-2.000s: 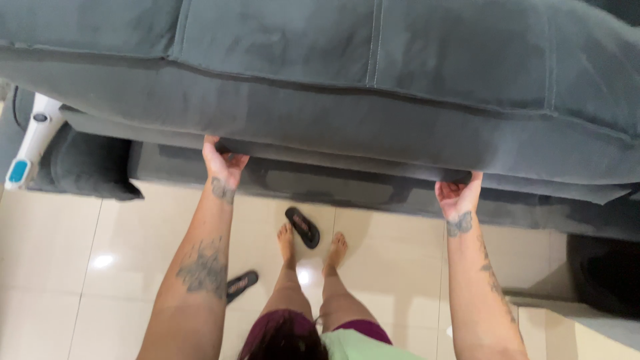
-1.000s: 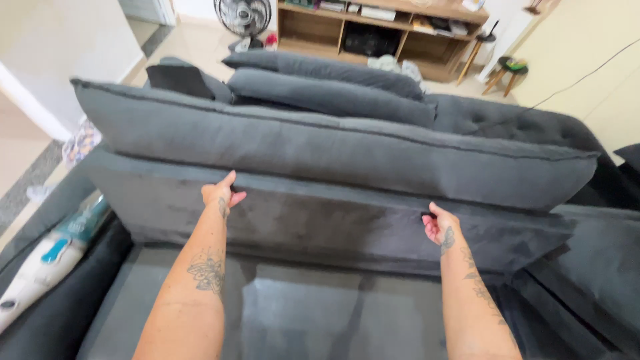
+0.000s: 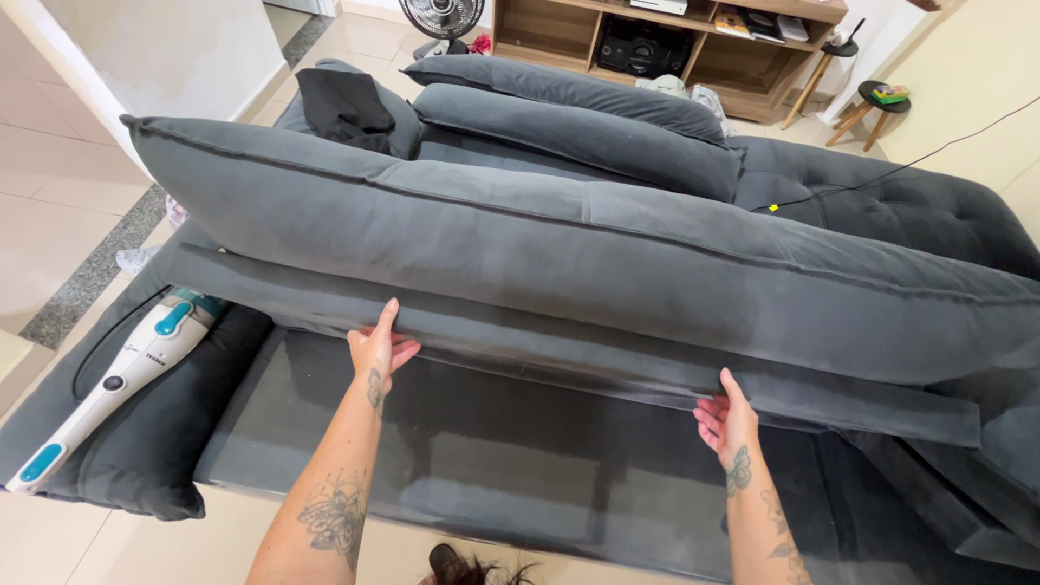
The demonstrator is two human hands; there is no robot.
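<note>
A long grey velvet sofa backrest panel [image 3: 520, 329] lies across the view, with a long grey cushion [image 3: 536, 236] against its far side. My left hand [image 3: 382, 345] is at the panel's near edge, thumb on top and fingers curled beneath. Farther right along that edge, my right hand [image 3: 730, 414] holds it the same way, thumb up. Below both hands is the sofa's grey seat base [image 3: 487, 455]. A white and teal handheld vacuum cleaner [image 3: 134, 366] rests on the dark left armrest cushion [image 3: 154, 439].
Beyond the long cushion are more grey cushions [image 3: 569, 134], a black cloth [image 3: 345, 110] and a tufted grey seat [image 3: 886, 195] with a thin black cable [image 3: 894, 172] over it. Farther back stand a fan [image 3: 443, 16], a wooden TV unit [image 3: 544, 36] and small stools [image 3: 868, 106].
The view has swung up from the floor since the first frame. Since one second ago the panel has tipped from steeply upright to flatter, its held edge lower over the seat base; both hands stay on it.
</note>
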